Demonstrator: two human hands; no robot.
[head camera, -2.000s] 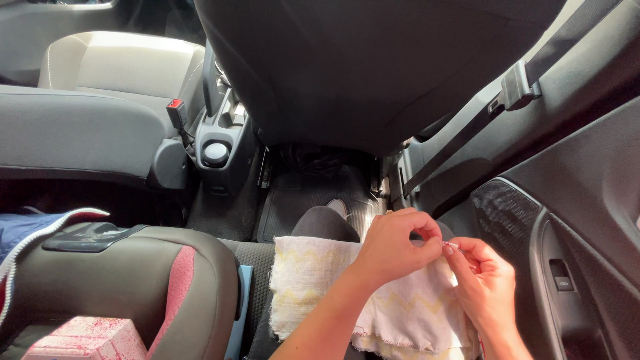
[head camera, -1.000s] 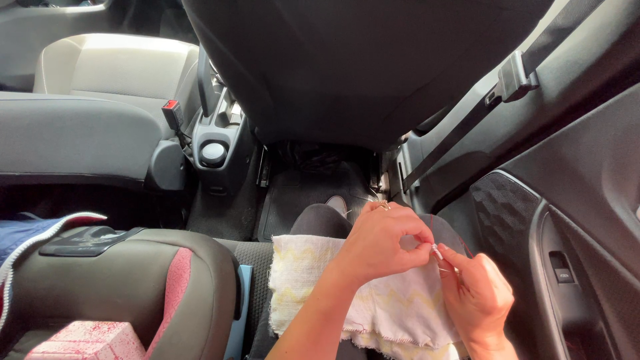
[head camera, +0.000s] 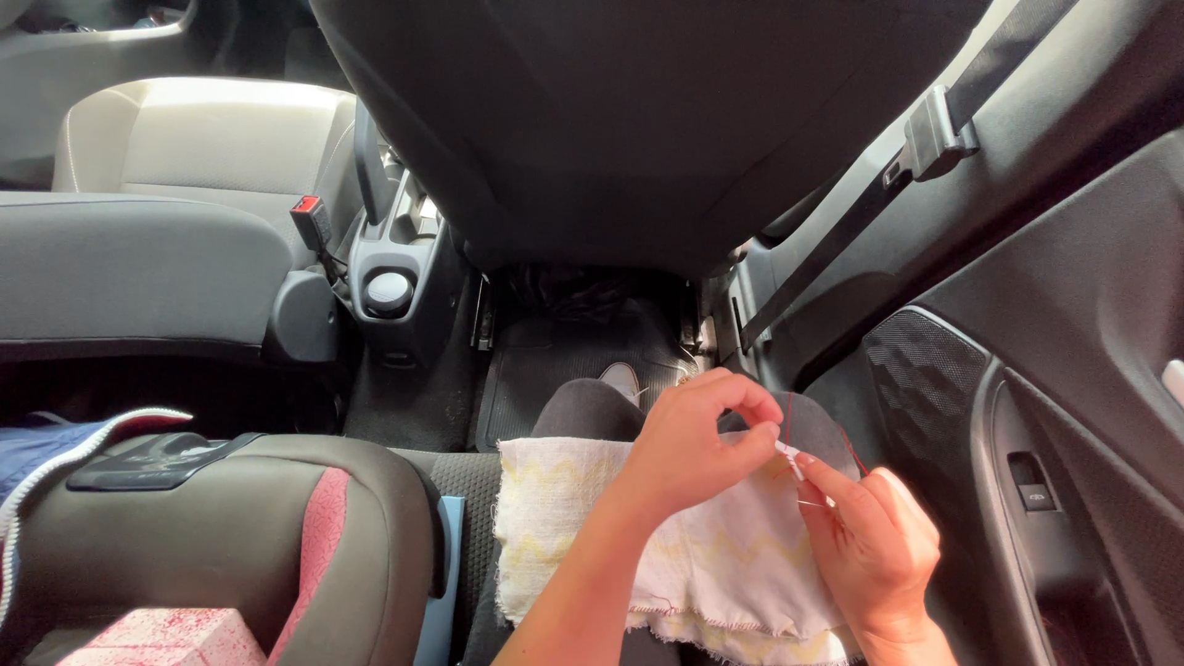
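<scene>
A white and yellow zigzag cloth with frayed edges lies across my lap, with dark reddish stitching along its lower part. Above its right side, my left hand pinches one end of a small white item between thumb and fingertips. The fingers of my right hand grip the item's other end. Whether it is a folded bit of fabric or something else, I cannot tell. Red thread runs near both hands, and a thin, light line, perhaps a needle, shows by my right fingers.
A dark front seat back rises ahead, over a rubber floor mat. At the right is the car door with a window switch and a seat belt. To the left stand a child car seat, a speckled box and the centre console.
My right hand has turned a little around the small white item, which shows more plainly between the fingers. Red thread is now visible near both hands.
</scene>
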